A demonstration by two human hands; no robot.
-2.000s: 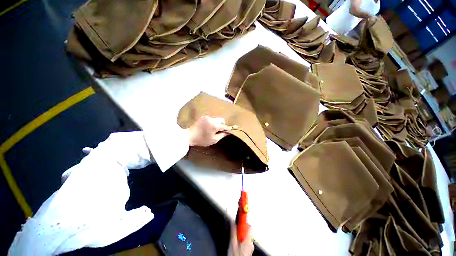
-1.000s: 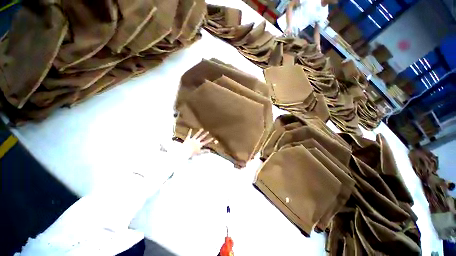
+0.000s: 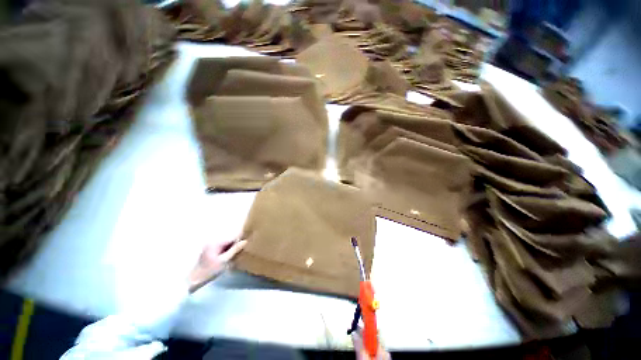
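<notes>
A brown pouch [image 3: 306, 225] with a small pale dot near its hem lies nearest on the white table, its hemmed edge towards me. My left hand [image 3: 214, 264] pinches its left corner between thumb and fingers. My right hand [image 3: 370, 346], cut off by the bottom edge, holds the orange-red stick lighter [image 3: 368, 320]. Its thin metal nose points up over the pouch's right part; whether it touches cannot be told. The near pouch meets or overlaps the edges of the piles behind it.
A pile of pouches [image 3: 260, 133] lies behind, another pile [image 3: 422, 176] to the right. Large leaning stacks stand at the left [image 3: 63, 105] and right [image 3: 541, 225], more at the far end. The white table [image 3: 162, 211] carries them. The picture is blurred.
My left hand has moved from the middle pile to the corner of a pouch now lying nearer. The lighter has come up over this pouch. The view has turned.
</notes>
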